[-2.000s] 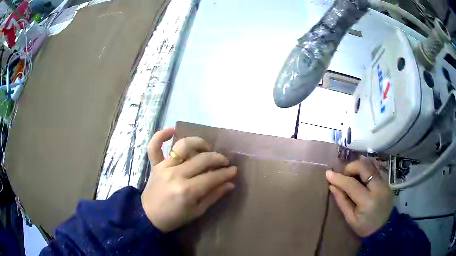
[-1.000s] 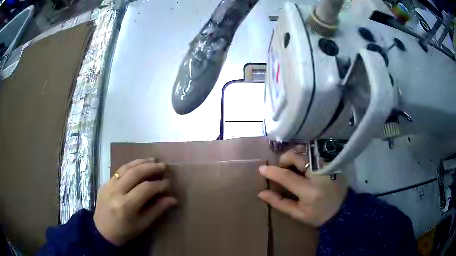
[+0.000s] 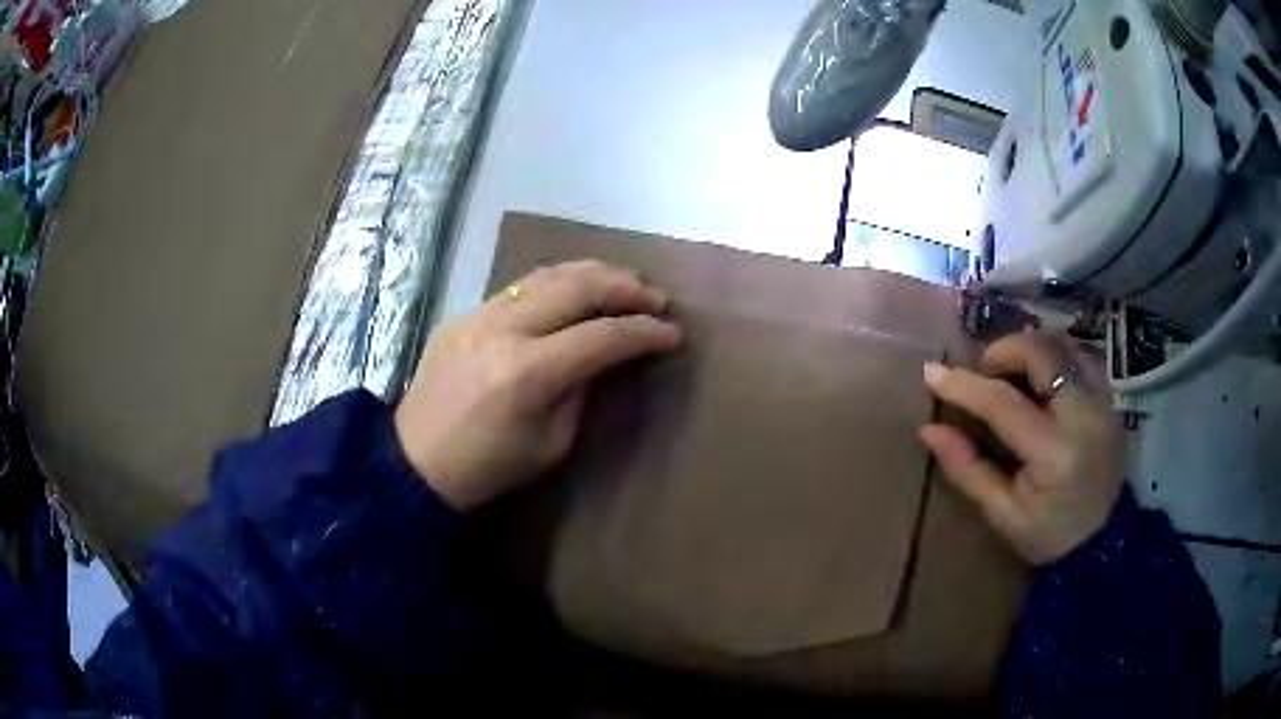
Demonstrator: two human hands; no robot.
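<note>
A brown patch pocket with a pointed lower edge lies on a brown garment panel. A pale stitch line runs along the pocket's top. My left hand rests on the cloth at its upper left, fingers slightly curled, palm down. My right hand presses the pocket's right edge and the panel beside it, just below the presser foot. The foot is at the panel's upper right; the needle cannot be made out.
The white machine head stands at the upper right, with the plastic-wrapped lamp left of it. A silvery tape strip runs along the left. Waiting brown panels lie beyond it.
The view has shifted and turned, so the machine head shows farther right. The pocket's pointed lower edge now shows. Both hands remain on the cloth, at either side of the pocket.
</note>
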